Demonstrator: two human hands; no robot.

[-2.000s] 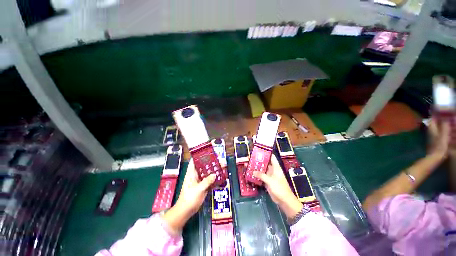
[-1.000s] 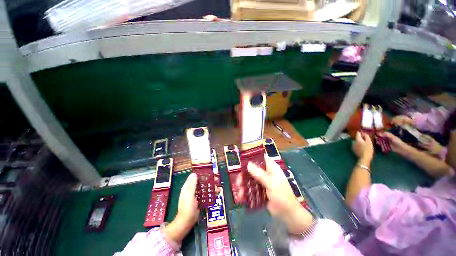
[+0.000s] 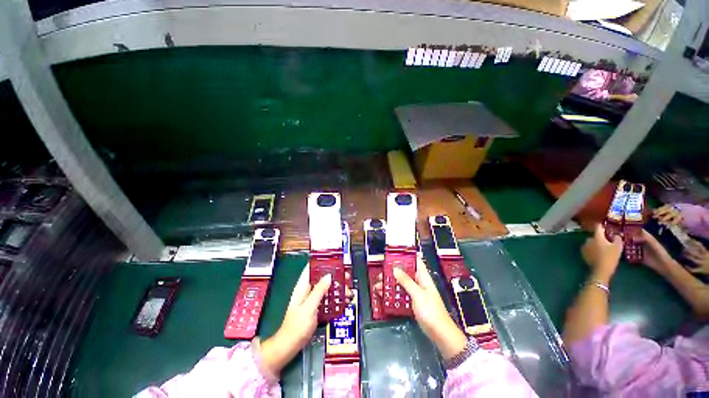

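Note:
My left hand (image 3: 302, 315) holds an open red flip phone (image 3: 326, 256) upright, thumb on its keypad; its display is plain white. My right hand (image 3: 424, 299) holds a second open flip phone (image 3: 400, 256) the same way, also with a white display. Several open flip phones lie in and around a clear plastic tray (image 3: 509, 295) beneath. One below my left hand has a lit blue-and-white display (image 3: 342, 326). An open phone with a dark display (image 3: 253, 284) lies on the green mat at the left. The lower parts of some phones are hidden by my hands.
A closed handset (image 3: 157, 305) lies left on the mat. Stacked trays (image 3: 35, 225) stand far left. A yellow box with grey flap (image 3: 455, 155), a pen (image 3: 467, 205) and a small yellow-edged frame (image 3: 262, 208) are at the back. At right, another person's hands (image 3: 605, 253) hold two phones.
My right hand's phone, raised and blurred a second ago, is now lower and level with the left one. My left thumb is now on the keypad. The neighbour's phones now show blue displays.

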